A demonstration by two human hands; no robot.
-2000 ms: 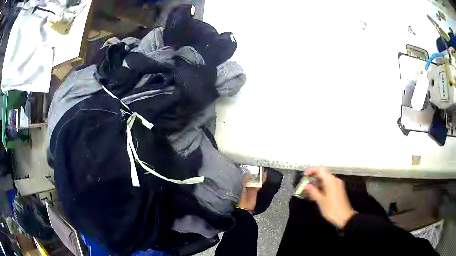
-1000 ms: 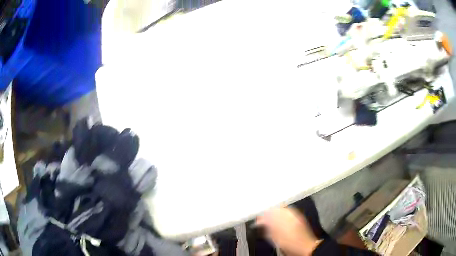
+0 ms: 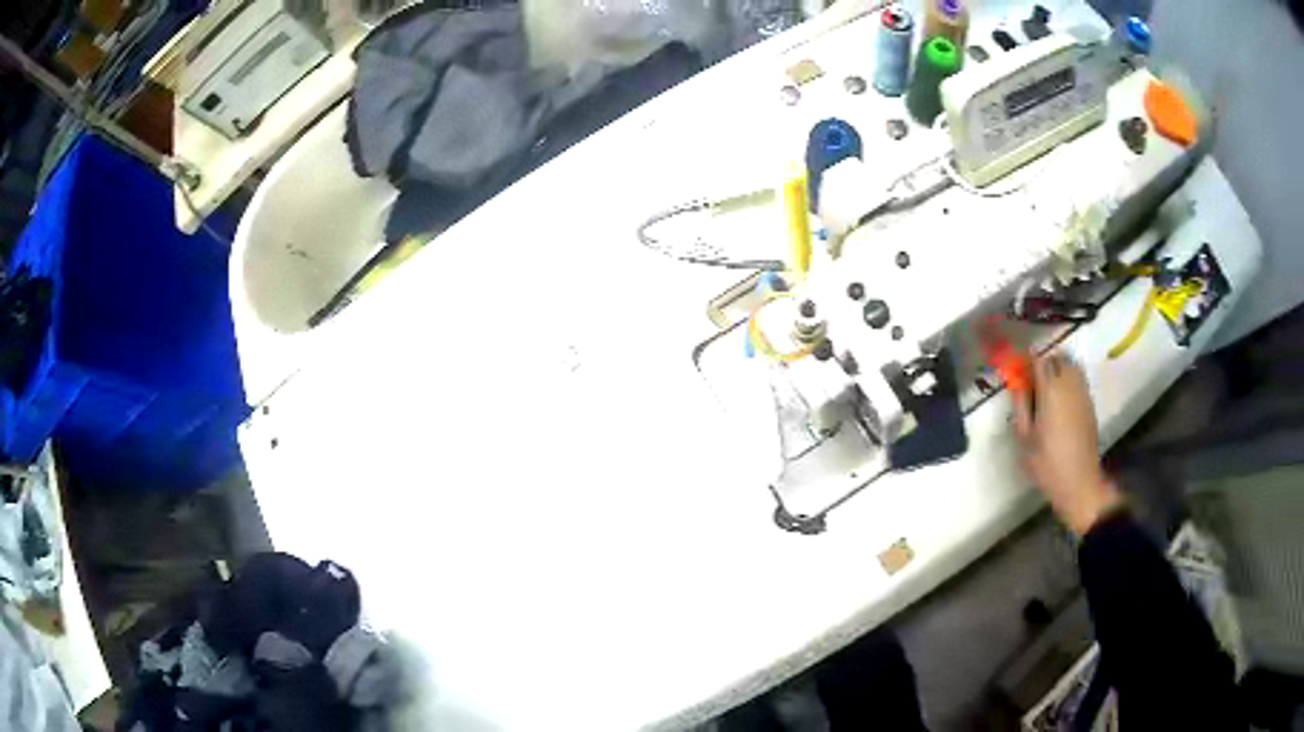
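The white sewing machine (image 3: 951, 258) sits at the right of the white table (image 3: 501, 472). My right hand (image 3: 1061, 436) reaches in over the table's front edge, beside the machine head. Its fingertips are closed on a small, blurred orange-handled tool (image 3: 1007, 355), possibly thread snips. My left hand is out of the picture. The needle end of the machine and a dark plate (image 3: 930, 422) lie left of my right hand.
Thread spools (image 3: 937, 79) stand behind the machine. A black-and-yellow card (image 3: 1190, 293) lies at the table's right end. A dark garment heap (image 3: 272, 651) is at lower left; grey cloth (image 3: 458, 100) lies in the back trough. A blue crate (image 3: 136, 329) stands left.
The view has swung right to the machine. My right hand has moved from below the table's front edge up to the orange-handled tool. The small greenish item it held earlier no longer shows.
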